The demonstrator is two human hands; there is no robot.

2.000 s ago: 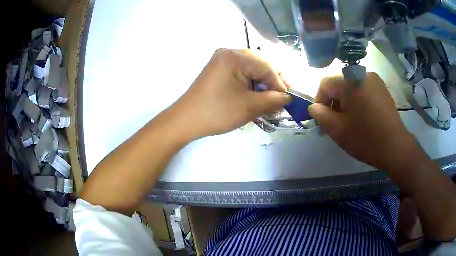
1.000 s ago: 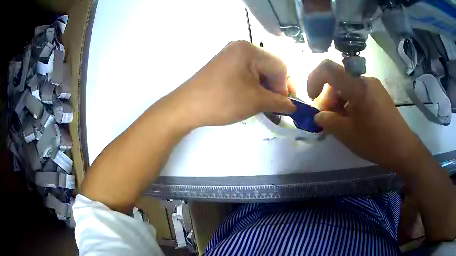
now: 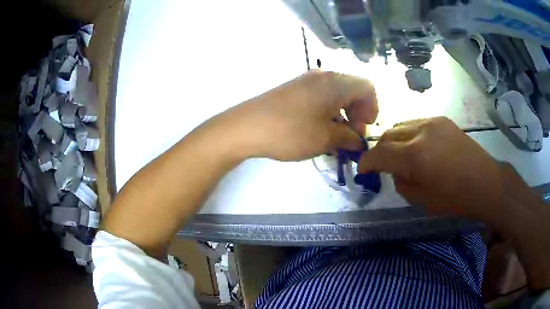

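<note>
A dark-blue fabric piece (image 3: 368,181) hangs between my two hands, just in front of the machine's needle area. A pale-edged loop (image 3: 328,170) hangs beside it, blurred. My left hand (image 3: 313,117) pinches the blue piece from the left, its fingertips partly hiding it. My right hand (image 3: 437,163) pinches it from the right, close to the left fingertips. The sewing machine head (image 3: 398,24) is above and behind both hands; its presser foot is lost in glare.
A carton (image 3: 111,114) of grey-white bands (image 3: 66,163) stands at the left. Larger grey loops (image 3: 518,117) lie at the right. A ruler strip (image 3: 301,232) runs along the table's front edge. A lower carton (image 3: 196,265) is below it.
Both hands have moved down, towards the table's front edge, and closer together. The blue piece now hangs lower, folded or bunched, where it was stretched between the fingers before.
</note>
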